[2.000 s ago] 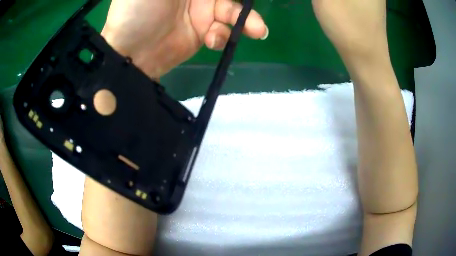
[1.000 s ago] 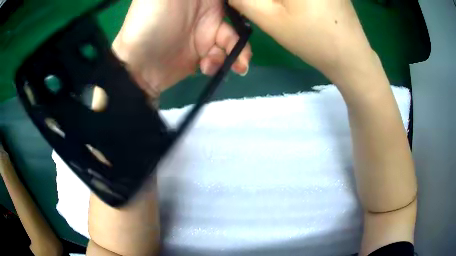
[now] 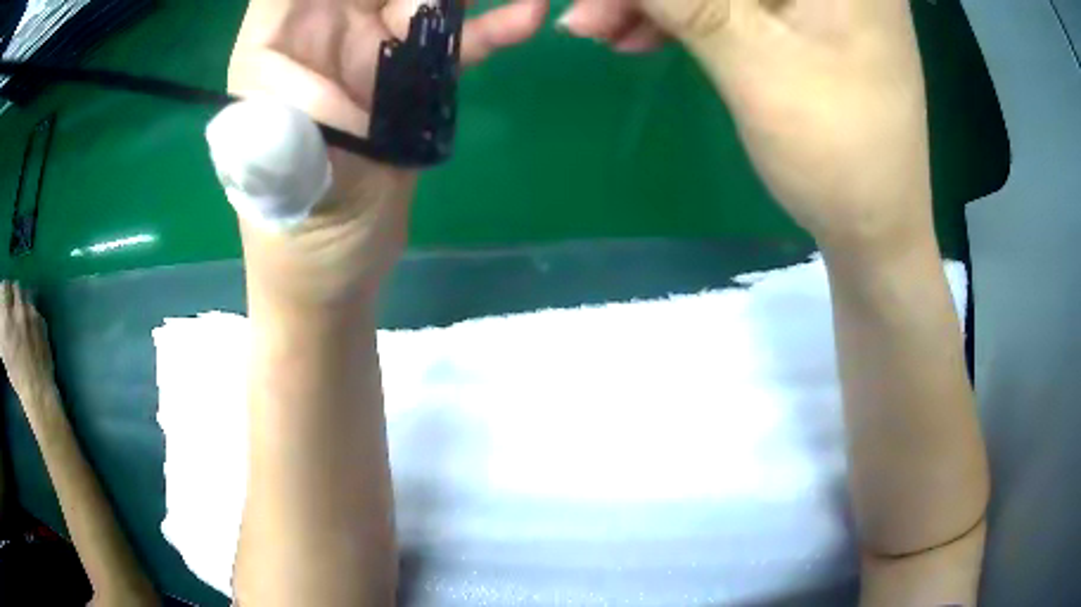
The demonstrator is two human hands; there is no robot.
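Note:
A black phone middle frame (image 3: 415, 101) is held up at the upper left, over the green mat. Its end piece lies across my left palm and a thin rail runs left out of the picture. My left hand (image 3: 344, 107) grips it, with a white cover on the thumb. The hand's top is cut off by the picture's edge. My right hand (image 3: 759, 71) is at the top right, partly cut off, fingers curled near the frame but apart from it. I cannot tell whether it holds a tool.
White foam (image 3: 616, 415) lies along the near edge of the green mat (image 3: 593, 154). Another black frame (image 3: 33, 184) lies on the mat at the far left. Another person's arm (image 3: 59, 439) rests at the left edge. Stacked trays (image 3: 89, 42) show at the top left. A grey surface (image 3: 1031, 308) stands at the right.
The frame has turned, its wide plate no longer facing me, and moved up. My left thumb has come into view. My right hand has moved right, away from my left.

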